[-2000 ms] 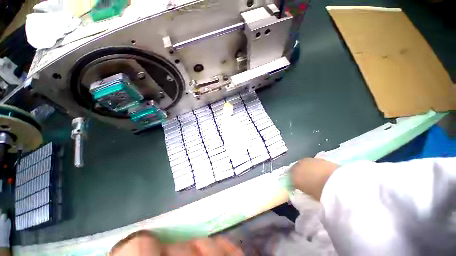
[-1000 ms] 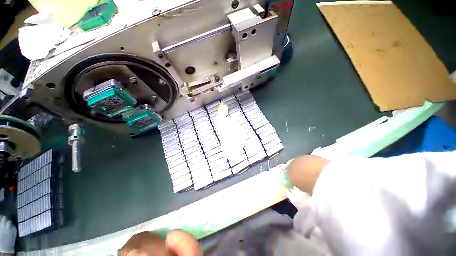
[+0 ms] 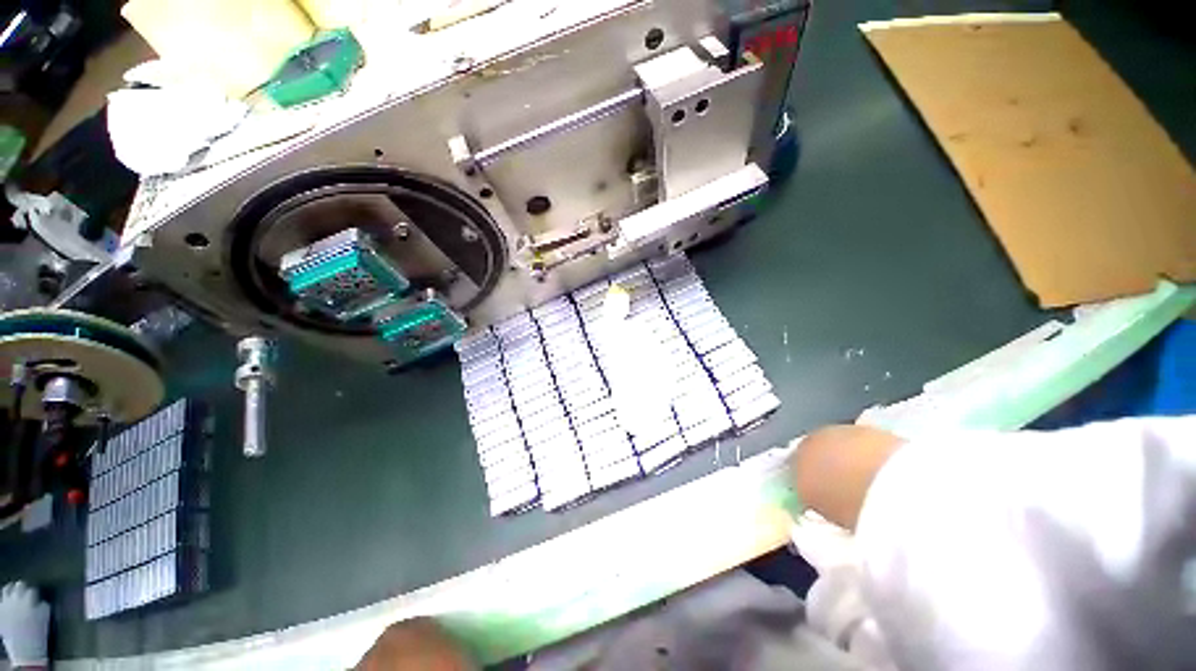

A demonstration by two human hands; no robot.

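Note:
Silver-grey component blocks (image 3: pixel 525 426) lie in tight rows on the green mat before the machine. A slim white piece with a yellow tip (image 3: pixel 639 380) lies on them. My right hand (image 3: pixel 846 475) is bare, in a white sleeve, at the bench's taped front edge; its fingers are mostly hidden. White fabric shows just below it, and I cannot tell if the hand holds it. My left hand (image 3: pixel 417 645) is at the bottom edge of the picture, mostly cut off; its fingers and any grip cannot be made out.
The grey machine (image 3: pixel 577 144) stands behind the blocks, its round head (image 3: pixel 374 249) carrying teal-edged fixtures. At left are a cream reel (image 3: pixel 92 374), a shiny rod (image 3: pixel 255 413), a second block batch (image 3: pixel 138 511) and a white glove (image 3: pixel 24 625). Cardboard (image 3: pixel 1036 157) lies at right.
The camera view has shifted slightly, so the bench sits further right in the picture. My left hand's fingers, seen along the bottom before, have dropped mostly out of view. My right hand stays at the edge.

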